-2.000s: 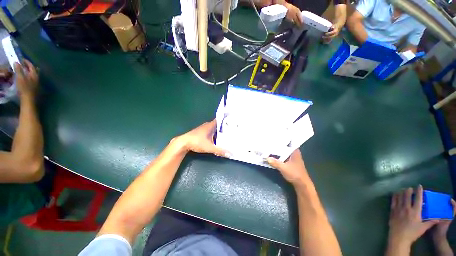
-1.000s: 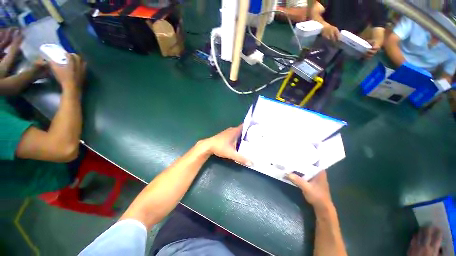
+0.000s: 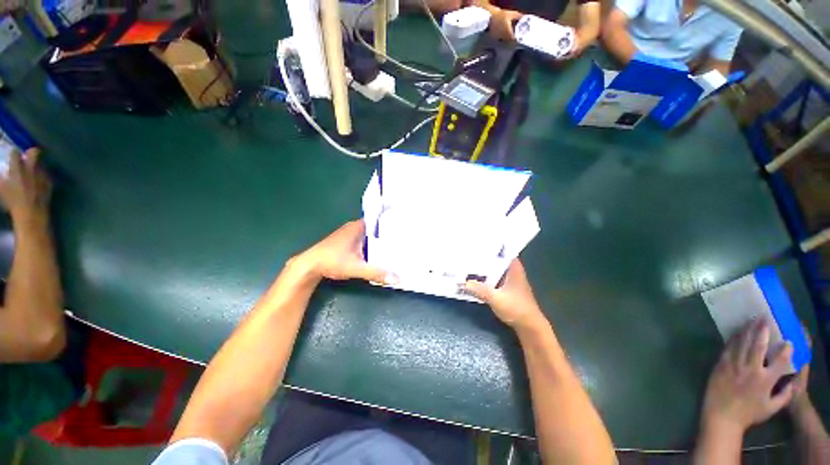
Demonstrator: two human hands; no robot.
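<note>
An open retail box (image 3: 437, 241), white inside with a blue edge, is held between my two bare hands at the centre. Its large top flap (image 3: 455, 186) stands up at the far side, and small side flaps stand out at both ends. My left hand (image 3: 344, 254) grips its left end, thumb on the near face. My right hand (image 3: 507, 292) grips its right near corner, thumb beside small dark printed marks. The inside is overexposed, so I cannot tell clearly what lies in it.
Beyond the box are a yellow and black tester (image 3: 464, 113), a wooden post (image 3: 335, 73), a white power strip and cables. A black case (image 3: 118, 68) and brown carton (image 3: 196, 73) are far left. Neighbours' hands work on both sides; a blue box (image 3: 628, 95) is far right.
The view swung right and then back left. The box stays in both my hands. The neighbour at the right now has a box with its white side showing, and one across turns a white device.
</note>
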